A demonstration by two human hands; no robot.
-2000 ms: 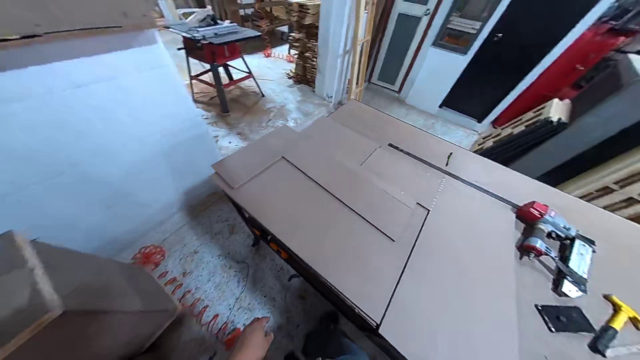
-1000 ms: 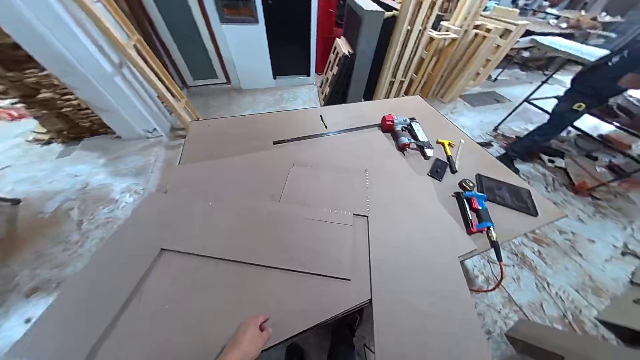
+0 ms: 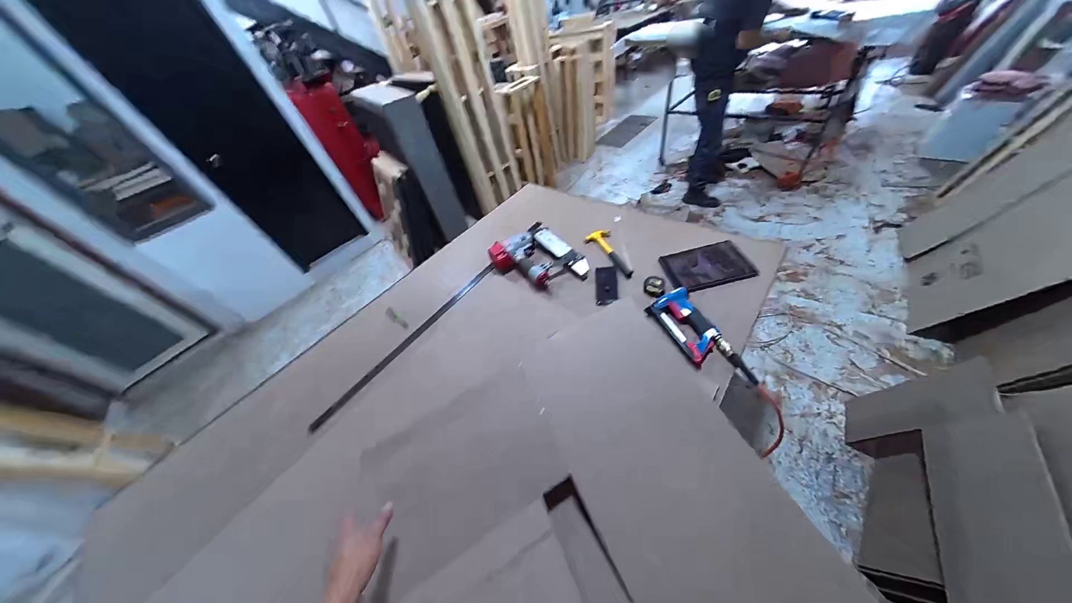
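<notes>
My left hand (image 3: 360,548) is blurred at the bottom, left of centre, over flat brown board panels (image 3: 469,435). Its thumb points up and away from the other fingers, and no object shows in it. My right hand is out of view. Beyond the left hand a long dark metal strip (image 3: 398,347) lies diagonally on the board. At its far end rests a red and grey pneumatic nailer (image 3: 528,255). To the right lie a yellow-headed claw hammer (image 3: 610,253), a small dark flat plate (image 3: 606,286), a tape measure (image 3: 654,286), a dark tablet-like panel (image 3: 708,265) and a blue and red air stapler (image 3: 682,327).
An orange air hose (image 3: 780,423) hangs from the stapler past the table edge. Brown board structures (image 3: 971,469) stand at right. Wooden frames (image 3: 536,109) lean behind the table. A person (image 3: 712,100) stands by a far workbench. Doors stand at left.
The view has swung far to the right. My left hand, low in both earlier frames, now appears over the brown panels with its thumb out.
</notes>
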